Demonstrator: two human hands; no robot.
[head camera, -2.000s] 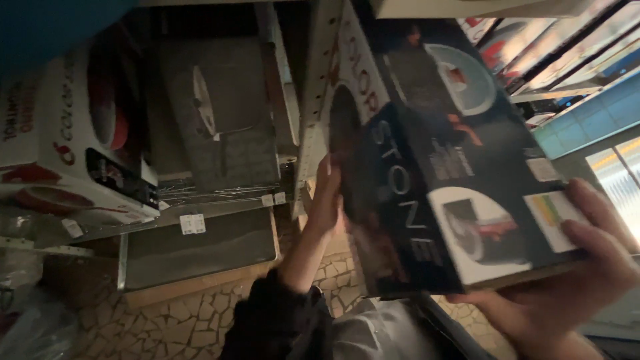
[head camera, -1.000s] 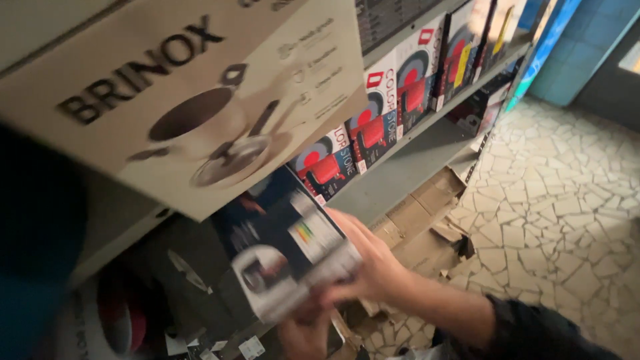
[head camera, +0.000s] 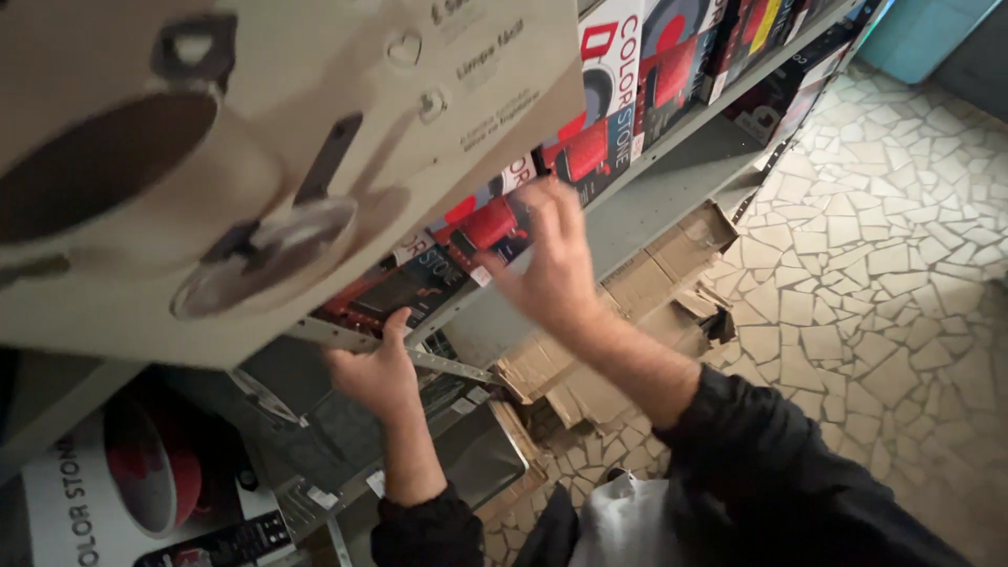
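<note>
Several cookware boxes stand in a row on a metal shelf. My left hand (head camera: 382, 374) is at the shelf's front edge, its thumb up against a dark cookware box (head camera: 409, 287); whether it grips the box is unclear. My right hand (head camera: 551, 252), slightly blurred, is raised with fingers spread in front of a cookware box with a red pot picture (head camera: 492, 224); its fingertips are near or touching the box. A large Brinox cookware box (head camera: 315, 47) fills the upper left and hides part of the row.
Below the row are a grey shelf (head camera: 630, 224) and torn cardboard (head camera: 661, 260). A white cookware box with a red pan picture (head camera: 71, 504) lies at lower left. A perforated metal post (head camera: 453, 366) runs under my hands. Stone-patterned floor (head camera: 835, 315) spreads right; a light blue object (head camera: 917, 35) stands beyond.
The dark box that both hands held earlier is now at the row on the shelf, beside my left hand. My right hand has come away from it and moved to the neighbouring box.
</note>
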